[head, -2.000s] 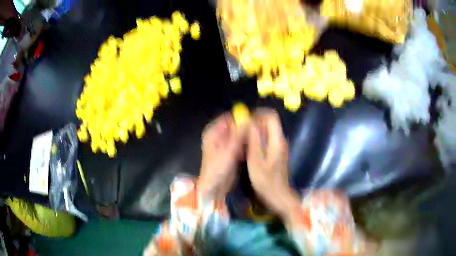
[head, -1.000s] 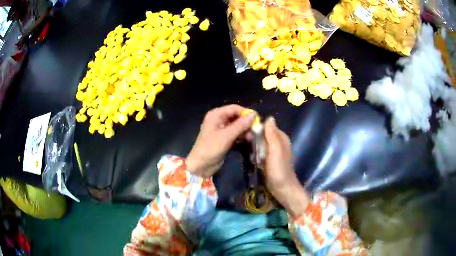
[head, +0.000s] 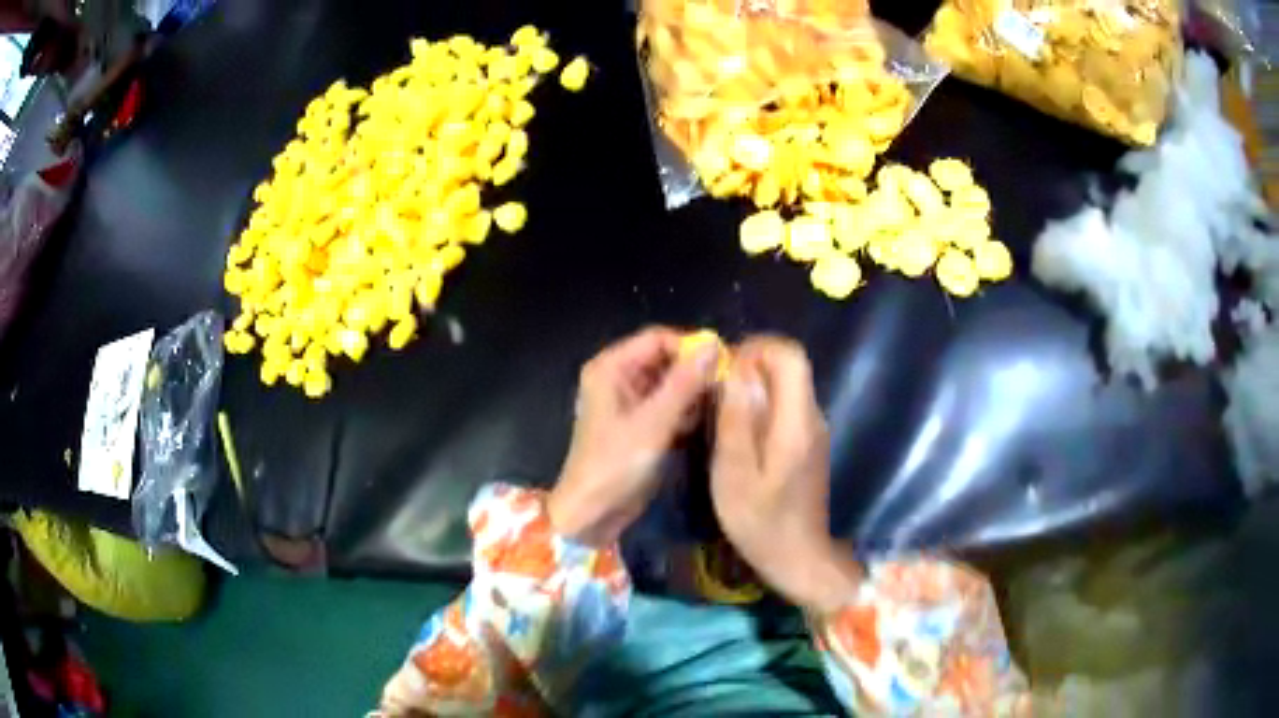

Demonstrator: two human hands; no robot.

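Note:
A small yellow piece (head: 700, 341) shows between my fingertips above the black sheeting (head: 561, 302). My left hand (head: 627, 421) pinches it between thumb and fingers. My right hand (head: 769, 449) is close beside it, fingers curled, fingertips at the piece's right side; whether they hold stuffing is hidden. A large pile of plump yellow pieces (head: 372, 211) lies at the left. Flat pale yellow discs (head: 912, 232) lie in front of an open clear bag of pieces (head: 772, 84). White stuffing (head: 1143, 246) lies at the right.
A second bag of golden pieces (head: 1073, 56) is at the top right. An empty clear bag (head: 178, 428), a white card (head: 115, 414) and a thin yellow strip (head: 230, 456) lie at the left. Brownish-yellow loops (head: 727, 575) are at the table edge. A yellow bundle (head: 112, 568) is below the left edge.
My right hand has moved up to the yellow piece and its fingers have curled in. The white tuft seen by it a second ago no longer shows. Both hands sit slightly lower.

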